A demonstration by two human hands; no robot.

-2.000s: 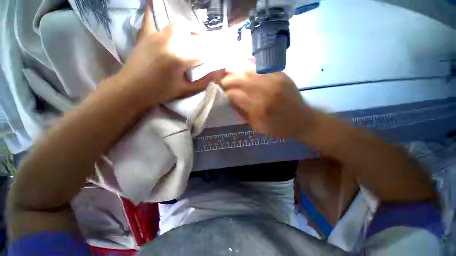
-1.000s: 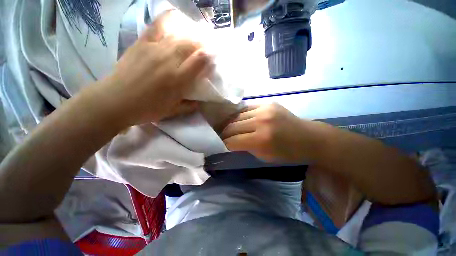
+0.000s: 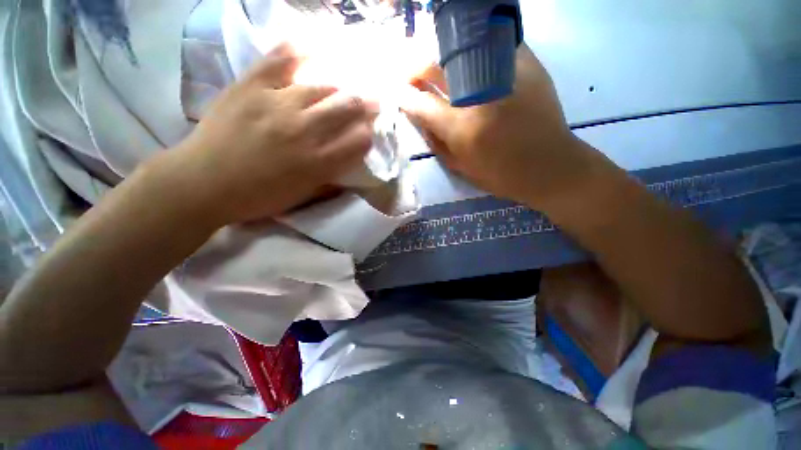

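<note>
A pale cream garment piece lies in folds left of the needle area and hangs over the table's front edge. My left hand rests on it with bent fingers and holds the cloth. My right hand is at the cloth's right edge, close to the needle area, partly behind the ribbed grey-blue knob; its fingertips pinch the fabric edge in the glare. The white sewing machine bed extends to the right. The needle and presser foot are lost in bright glare.
A printed ruler runs along the table's front edge. A red plastic basket with pale cloth is at lower left. A brown cardboard box with a blue stripe is under the table. More pale cloth lies at far right.
My right hand has moved up from the table's front edge to the needle area, bringing the fabric edge along. The ruler shows again. My left hand stays on the cloth.
</note>
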